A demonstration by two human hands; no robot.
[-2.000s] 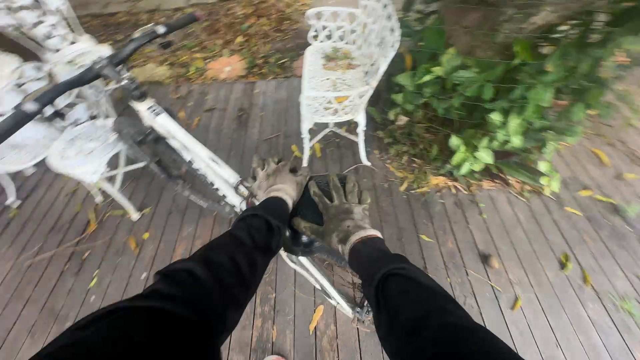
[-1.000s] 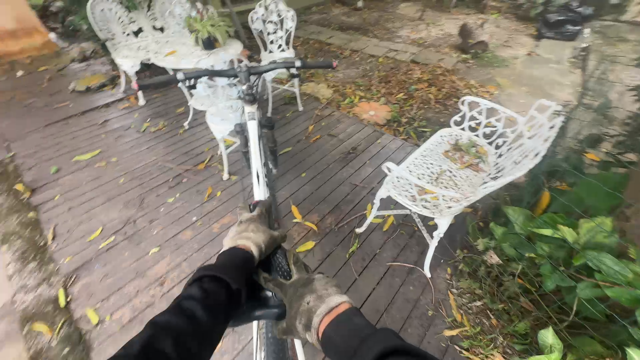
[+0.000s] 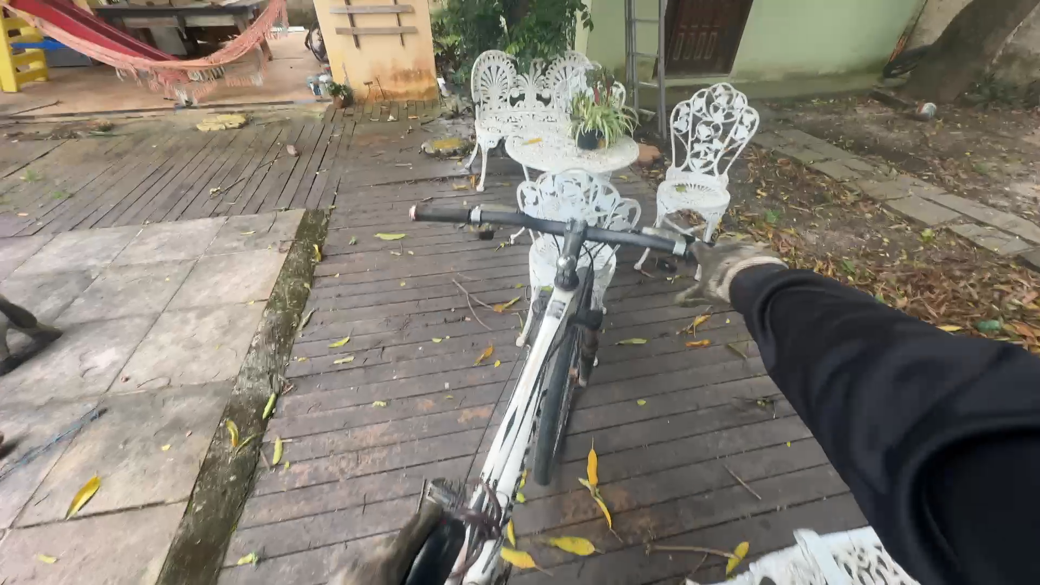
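A white bicycle frame (image 3: 520, 406) runs from the bottom centre up to its black handlebar (image 3: 528, 221), with the front wheel (image 3: 556, 390) on the deck. My right hand (image 3: 727, 268), in a dirty work glove, is at the handlebar's right end; how firmly its fingers close there is unclear. My left hand (image 3: 390, 552), gloved and blurred, lies at the bottom edge beside the black saddle (image 3: 439, 552). Its fingers are partly cut off and hidden, so its hold cannot be told.
White ornate metal chairs (image 3: 707, 162) and a round table (image 3: 569, 154) with a potted plant (image 3: 601, 118) stand beyond the handlebar. A white bench (image 3: 837, 561) is at the lower right. Stone paving (image 3: 162, 325) borders the wooden deck at left, where an animal's leg (image 3: 24, 325) shows.
My right hand has moved from the saddle area forward to the handlebar's right end. My left hand stays low near the saddle. The view has swung left.
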